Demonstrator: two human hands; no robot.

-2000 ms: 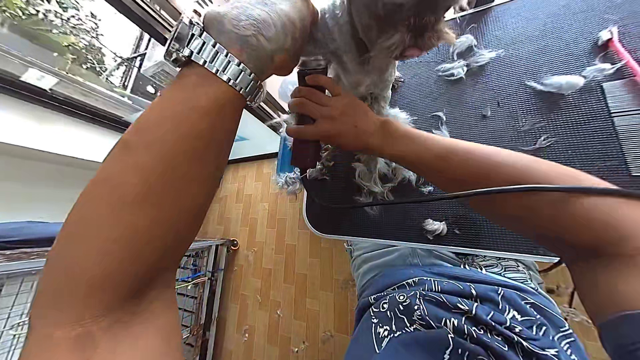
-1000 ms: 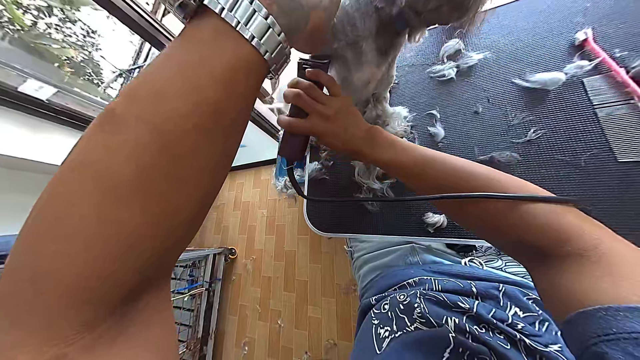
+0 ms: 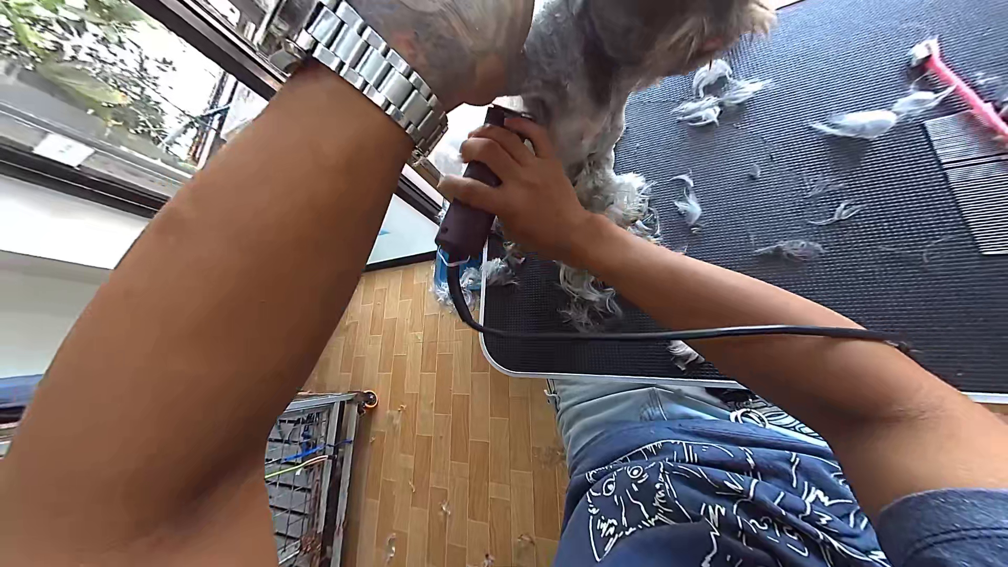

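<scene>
My right hand [image 3: 528, 185] is wrapped around a dark electric hair clipper [image 3: 468, 216], its blade end up against the chest or front of a grey, curly-coated dog [image 3: 583, 94]. A black cord [image 3: 598, 336] hangs from the clipper's lower end and runs across my right forearm. At the top edge my left hand [image 3: 457, 39], below it a metal-band wristwatch [image 3: 378, 71], is beside the dog near the clipper's blade. Its fingers are hidden or out of frame, so its hold cannot be told. The dog's head is partly cut off at the top.
The dog is on a black textured grooming table [image 3: 787, 197] with a pale rim. Tufts of cut hair [image 3: 858, 124], a pink-handled tool [image 3: 965, 90] and a metal comb [image 3: 976, 177] lie there. A wire cage [image 3: 307, 472] stands on the floor at lower left; a window is at upper left.
The clipper in my right hand has tilted, its lower end swinging left, and the cord now bends in a curve below it. My left forearm has shifted somewhat to the right.
</scene>
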